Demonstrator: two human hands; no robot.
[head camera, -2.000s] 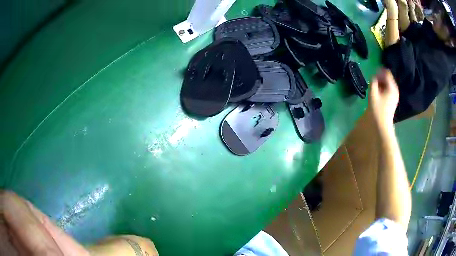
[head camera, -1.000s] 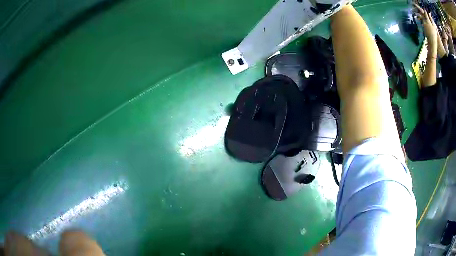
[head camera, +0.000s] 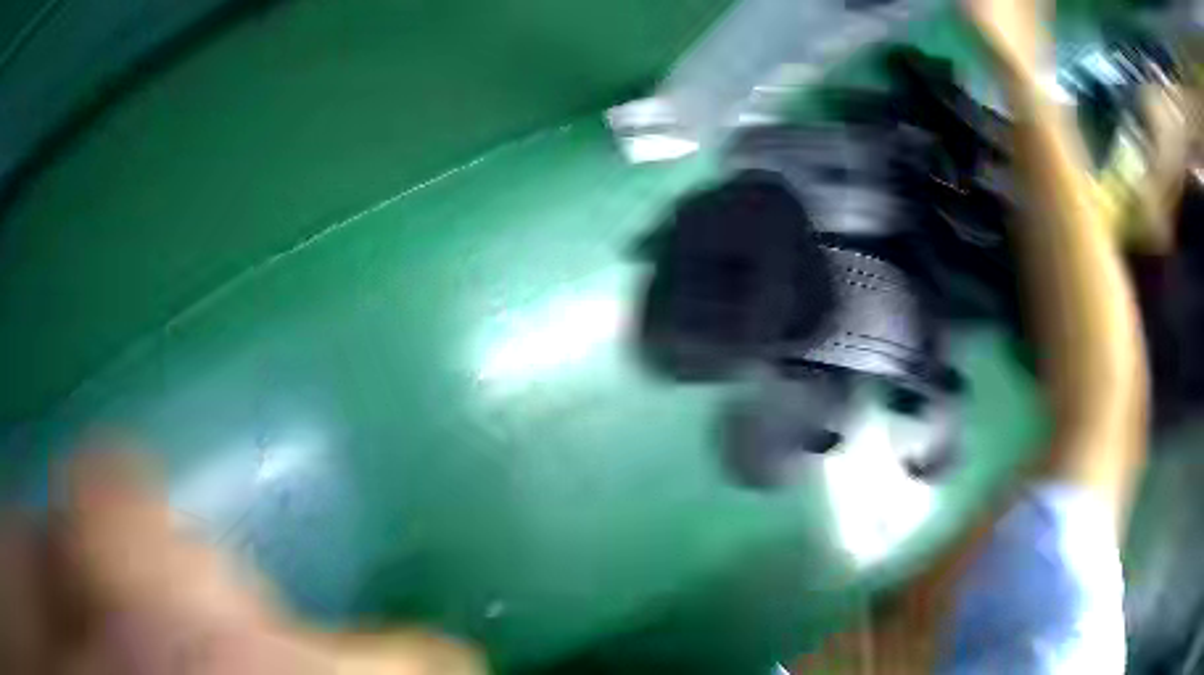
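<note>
The view is blurred. My left hand (head camera: 172, 580) is low at the left edge, partly cut off; I cannot tell whether it holds anything. My right hand (head camera: 1010, 29) is at the top right, beyond the parts pile, blurred and cut off by the top edge. A matte black round pad (head camera: 733, 277) lies at the near left side of the pile. A ribbed black plate (head camera: 869, 310) lies beside it. A grey-faced plate (head camera: 772, 429) lies below the pad. The tangled black parts pile (head camera: 944, 165) is partly hidden by my right forearm.
A pale metal post (head camera: 766, 66) stands on the green work surface (head camera: 396, 356) at the top, left of the pile. Brown cardboard (head camera: 911, 607) shows below the bench edge. Another person's arm (head camera: 1162, 165) and a yellow thing (head camera: 1122, 185) are at the far right.
My right forearm has moved right, uncovering the ribbed plate and more of the pile. My right hand has come away from the post. My left hand shows larger, further into view.
</note>
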